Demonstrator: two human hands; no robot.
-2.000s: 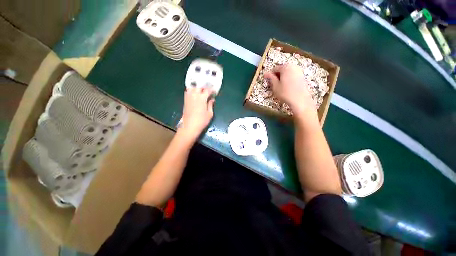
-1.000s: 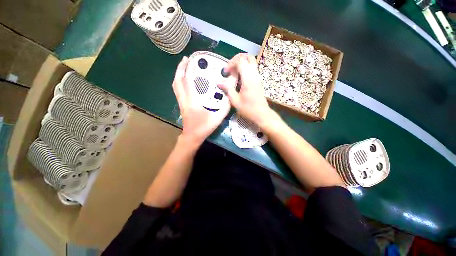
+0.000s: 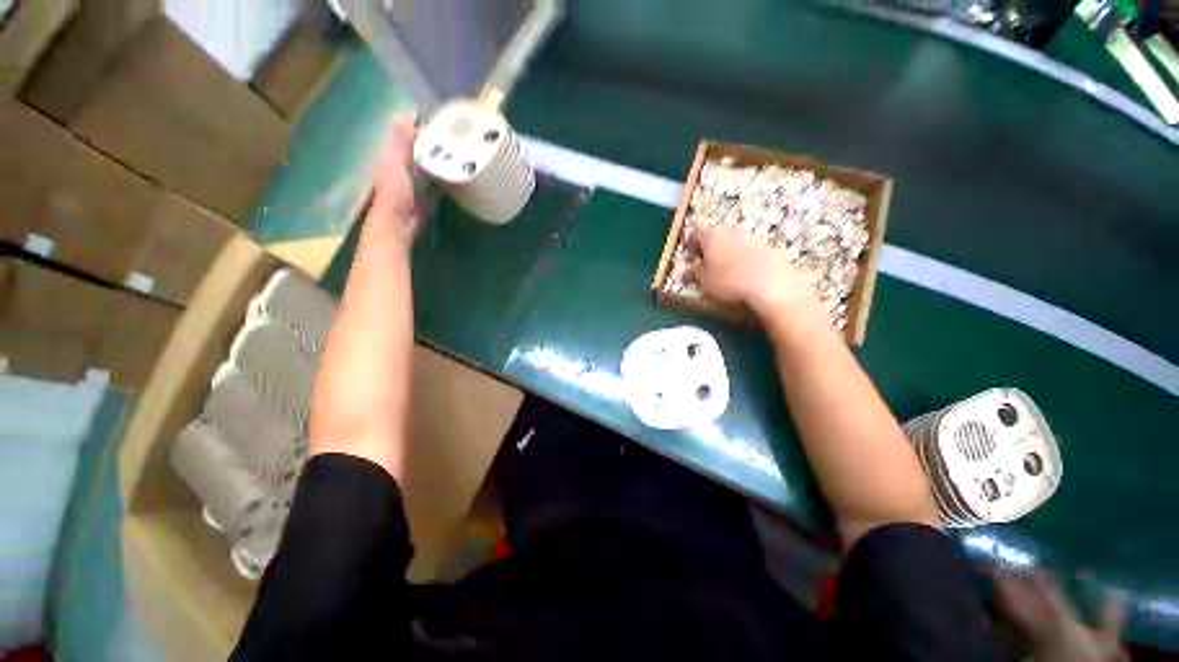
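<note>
My left hand [image 3: 396, 179] is blurred at the left side of a stack of off-white cover plates [image 3: 463, 140]; whether it touches the stack I cannot tell. My right hand [image 3: 732, 269] is in the parts tray [image 3: 877, 246], a shallow cardboard box of tiny cream pieces, with its fingertips down among them; a held piece cannot be made out. A single cover plate [image 3: 675, 376] lies on the green bench in front of me, below the tray. Another plate stack [image 3: 998, 455] leans on its side at the right.
An open carton [image 3: 453, 427] with rows of plates stands left of the bench, partly behind my left arm. Closed cartons [image 3: 110, 117] stand further left. A grey panel [image 3: 446, 45] is at the bench's far left. Another person's blurred hand [image 3: 1054, 621] shows at the bottom right.
The plate between my hands is gone from them. My left hand has moved out left to the far stack, my right hand back into the tray. The view has shifted left; another person's hand has appeared.
</note>
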